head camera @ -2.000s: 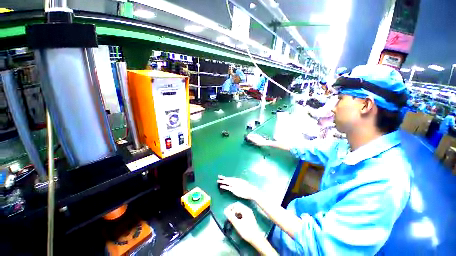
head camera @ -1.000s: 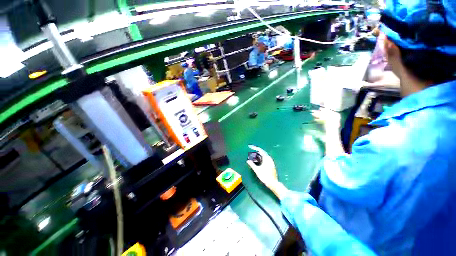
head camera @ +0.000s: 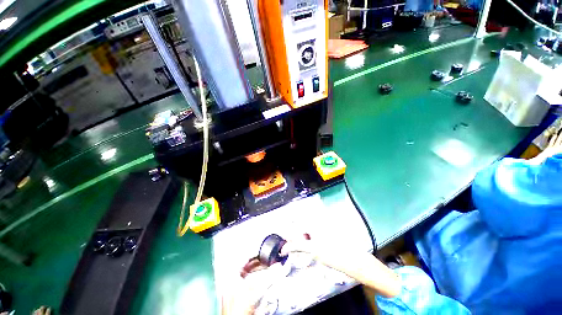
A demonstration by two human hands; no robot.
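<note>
A round black part (head camera: 272,249) is held above the white work sheet (head camera: 237,239), with its open ring side tilted up. My left hand (head camera: 251,284) is on its left and lower side, with its fingers around it; the hand is washed out against the sheet. My right hand (head camera: 306,254) comes from the right, with its fingertips at the part's right edge. Its outline is also pale, and whether it pinches a small part is hidden. The orange press fixture (head camera: 267,183) shows no black part on it, with the orange press head (head camera: 255,157) raised above.
Green start buttons stand at left (head camera: 203,211) and right (head camera: 329,162) of the press. A pale air hose (head camera: 205,147) hangs in front. A black parts tray (head camera: 111,271) holds round parts at left. A coworker's blue sleeve (head camera: 517,203) and a white bin (head camera: 517,86) are at right.
The view has swung left and down to the press and sheet. The hand that held a black part over the green bench is gone from there; both my hands are now at a part over the sheet.
</note>
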